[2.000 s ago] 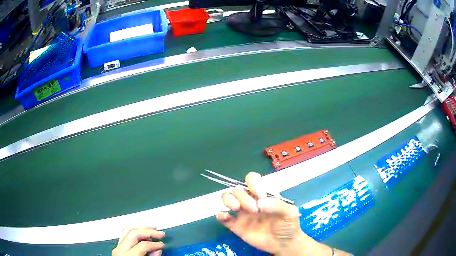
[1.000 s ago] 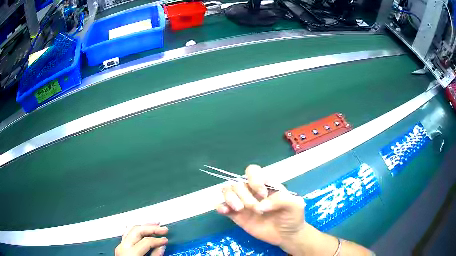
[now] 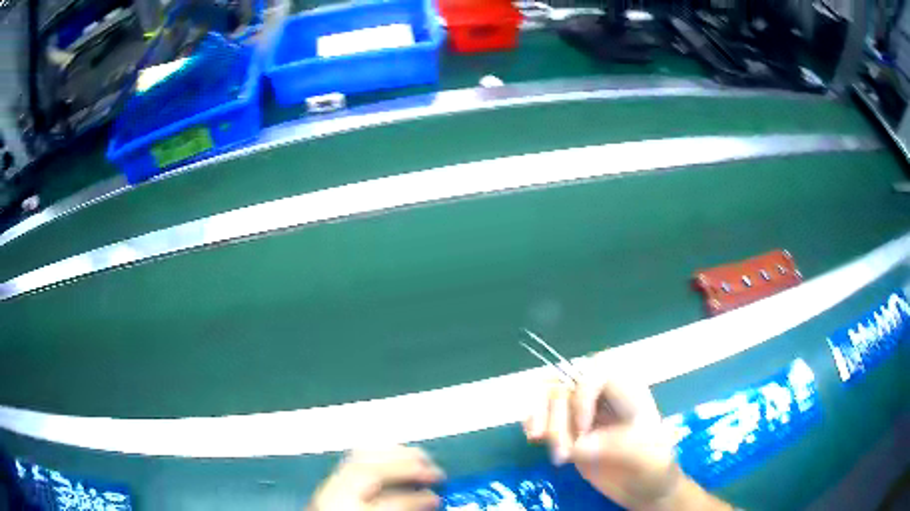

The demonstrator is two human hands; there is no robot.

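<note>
My right hand (image 3: 609, 429) holds slim silver tweezers (image 3: 548, 355) over the near white strip. Their two thin tips are apart and point up and left over the green belt, touching nothing. My left hand (image 3: 377, 481) is at the bottom edge, partly cut off and blurred, with fingers curled; I cannot tell whether it holds anything. The red-brown carrier (image 3: 750, 282) lies on the belt at the right, beside the white strip. It has several small silver-and-dark parts in a row. Neither hand touches it.
Blue backing sheets (image 3: 743, 424) lie along the near ledge, at right, centre and far left. The green conveyor belt (image 3: 329, 319) runs beyond the near white strip (image 3: 249, 429). Blue bins (image 3: 284, 75), a red bin (image 3: 484, 25) and black equipment stand on the far side.
The view has swung left, so most things sit further right, and a blue sheet shows at far left. The carrier has moved right along the belt. My right hand still holds the tweezers.
</note>
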